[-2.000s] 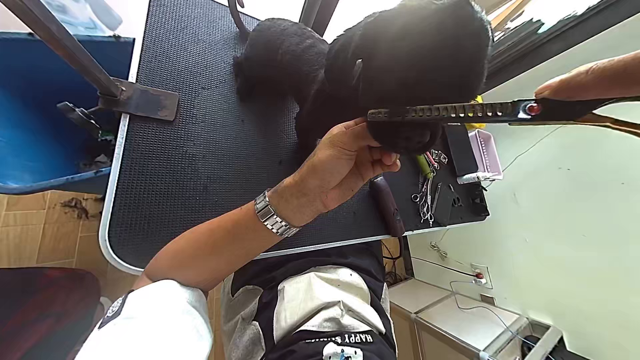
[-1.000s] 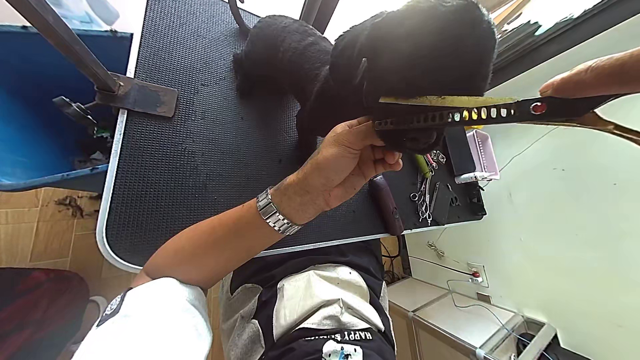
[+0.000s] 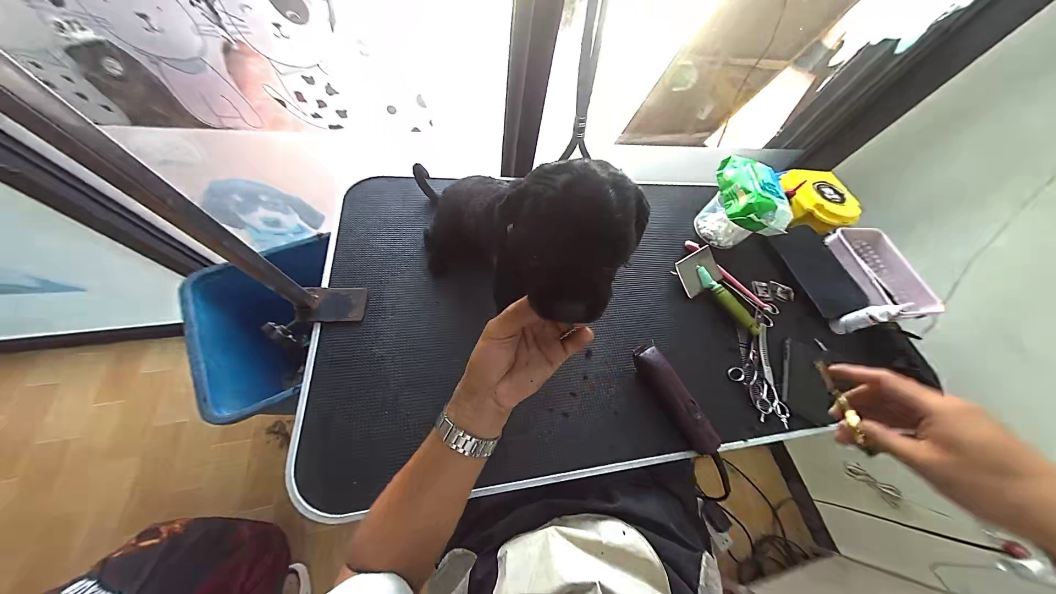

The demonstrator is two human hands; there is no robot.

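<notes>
A black curly-coated dog [image 3: 569, 223] stands on the black grooming table [image 3: 396, 396], its head toward me. My left hand [image 3: 520, 351], with a metal-band watch on the wrist, is under the dog's chin and touches its muzzle. Over the table's right front corner, away from the dog, my right hand [image 3: 907, 412] holds gold-handled scissors [image 3: 850, 417], whose blades are hard to make out. A dark purple hair clipper [image 3: 676, 400] lies between my hands, its cord hanging over the front edge.
Several scissors [image 3: 763, 379], a green-handled tool [image 3: 730, 305], a slicker brush [image 3: 697, 272], a wipes pack [image 3: 751, 194] and a pink basket [image 3: 891, 268] occupy the right side. A metal grooming arm [image 3: 223, 235] is clamped at the left edge, above a blue bin [image 3: 206, 346].
My right hand and the scissors have moved from the dog's muzzle to the table's right front corner. The left hand stays at the chin. The view has tilted up.
</notes>
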